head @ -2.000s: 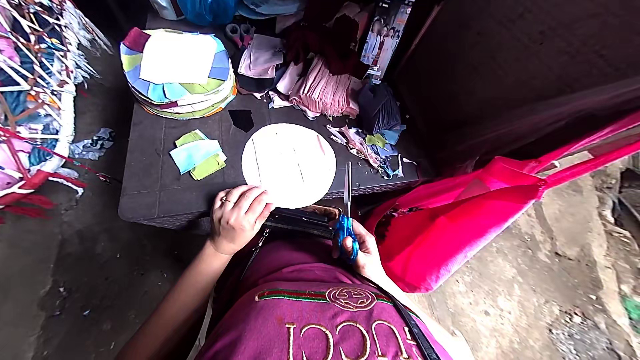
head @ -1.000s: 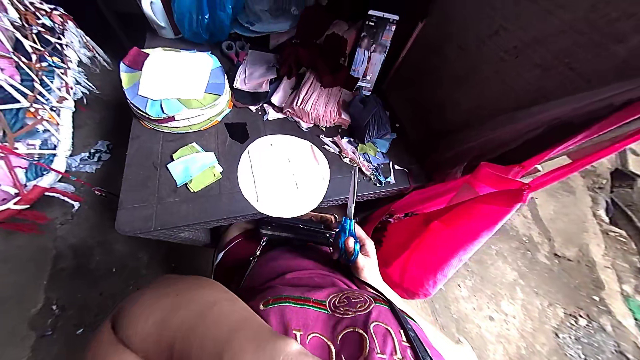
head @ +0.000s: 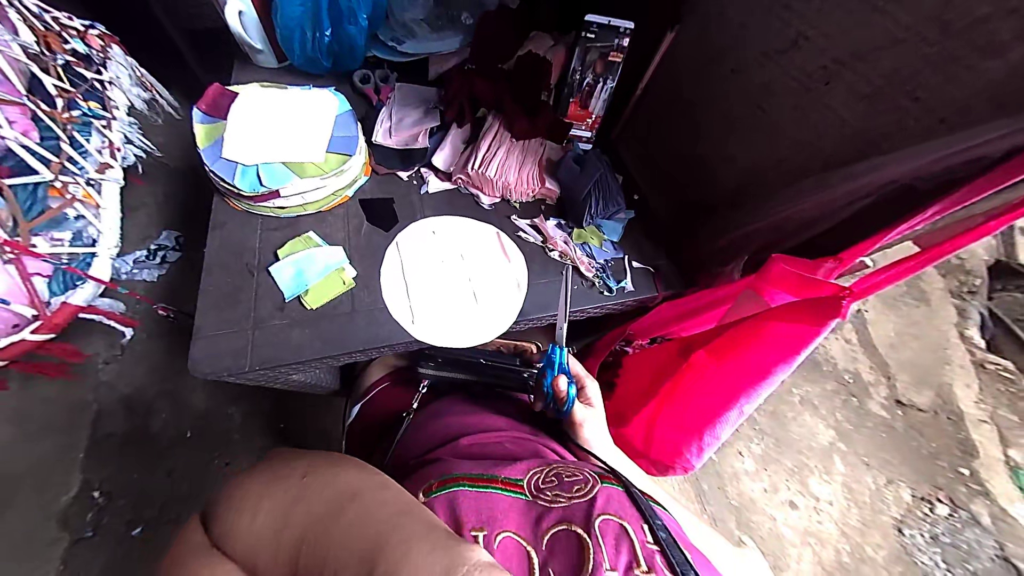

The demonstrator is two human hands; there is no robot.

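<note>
My right hand (head: 580, 400) is shut on the blue handles of a pair of scissors (head: 560, 352), whose blades point away from me by the front edge of the dark table (head: 232, 320). Left of the blades lies a round white piece (head: 454, 280) with thin lines on it, reaching slightly over that edge. My left arm is bent up close to the camera at the lower left, and its hand is out of view. Green and light blue fabric scraps (head: 320, 272) lie left of the round piece, and a black scrap (head: 379, 214) lies behind it.
Stacked patchwork rounds (head: 280, 196) stand at the back left under a white square. Pink folded fabric (head: 508, 164), dark blue pieces (head: 590, 184) and a propped phone (head: 596, 80) are at the back right. A pink fabric bag (head: 720, 368) hangs at right; a black purse (head: 480, 370) rests at my waist.
My left hand, earlier at the near-left rim of the round white piece, has left it and gone out of view. The scissors stay in my right hand.
</note>
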